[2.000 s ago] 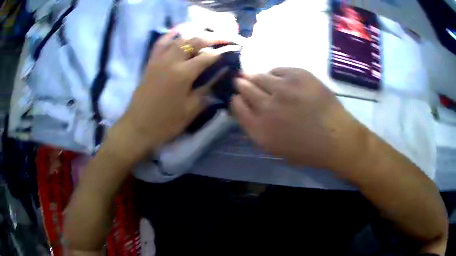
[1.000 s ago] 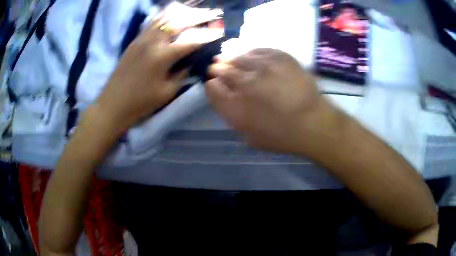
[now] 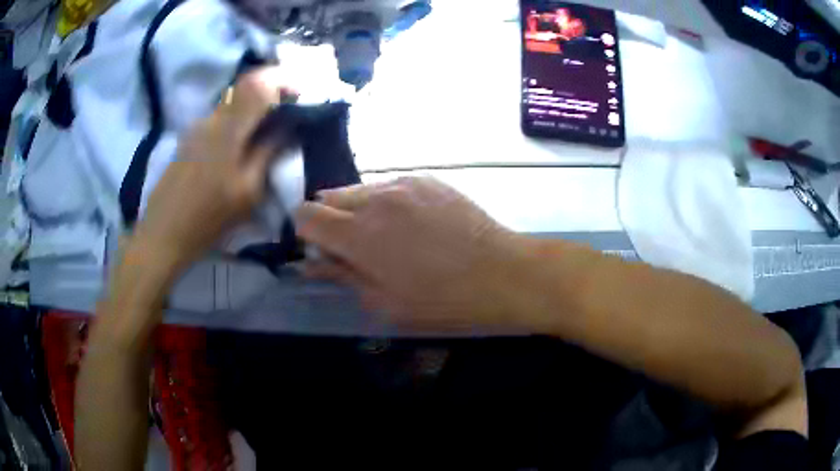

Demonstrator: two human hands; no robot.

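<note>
A black strip [image 3: 329, 152], part of a black and white piece, lies between my hands near the table's front edge, left of centre. My left hand [image 3: 207, 170], blurred, holds the piece at its left and upper side, with a ring showing on a finger. My right hand [image 3: 414, 248] has its fingertips on the strip's lower end, gripping it. White garment panels with black bands [image 3: 110, 138] lie at the left. The blue-grey cylinder attachment [image 3: 358, 57] hangs above and beyond the strip. The needle cannot be made out in the glare.
A smartphone [image 3: 572, 74] with a lit screen lies right of centre. A white cloth [image 3: 686, 212] hangs over the ruler edge [image 3: 792, 262]. A red-handled tool [image 3: 783, 154] and metal snips [image 3: 810, 198] lie far right. The control panel [image 3: 792, 41] is upper right. A red basket [image 3: 184, 396] is below left.
Both hands have moved left and toward the table's front edge with the black and white piece. The view has shifted, showing more of the machine head, the control panel and the tools at right.
</note>
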